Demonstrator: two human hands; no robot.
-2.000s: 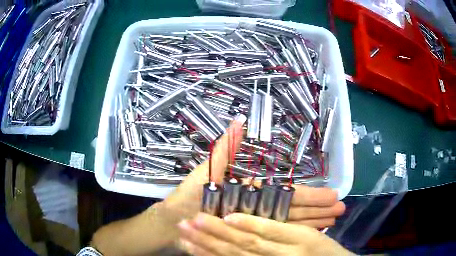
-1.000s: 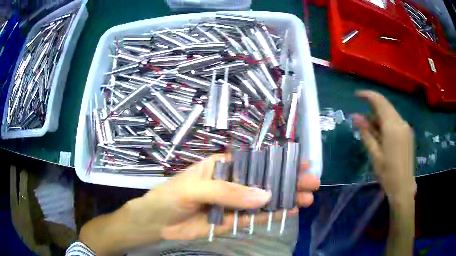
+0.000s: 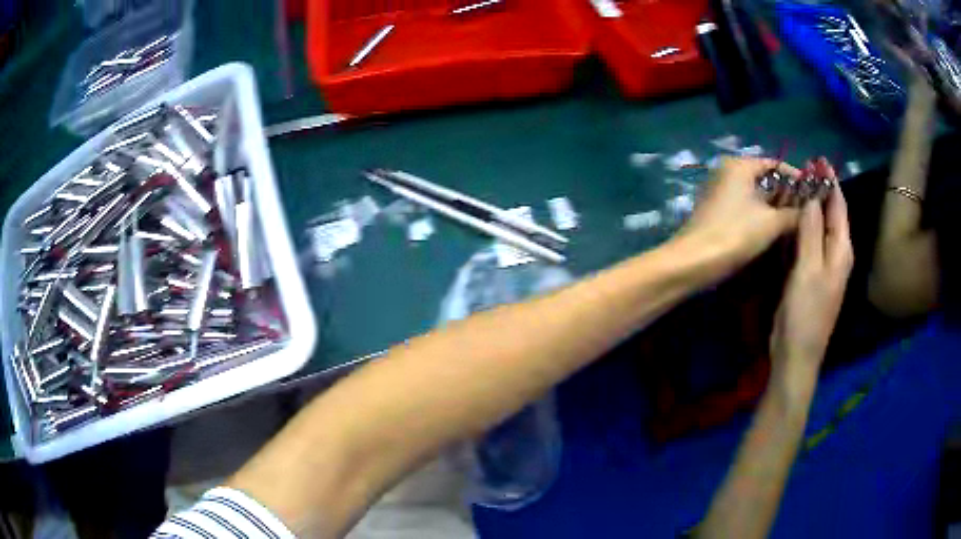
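Several silver cylinder units are bunched side by side at the right, their round ends towards me and a little red wire at their far side. My left hand, on an arm stretched across from the left, grips the bunch from its left side. My right hand has its fingers upright against the bunch's right end and underside; whether it grips too is hidden. The large white bin, heaped with like units, stands at the left.
Tweezers lie mid-bench among small white scraps. A red parts box stands behind, a small clear box back left, a blue tray back right. A clear bag hangs at the edge. Another person's arm is far right.
The view has swung right, so the bins sit further left. My left hand has carried the bunch right, away from the bin. My right hand, apart one second ago, now touches the bunch.
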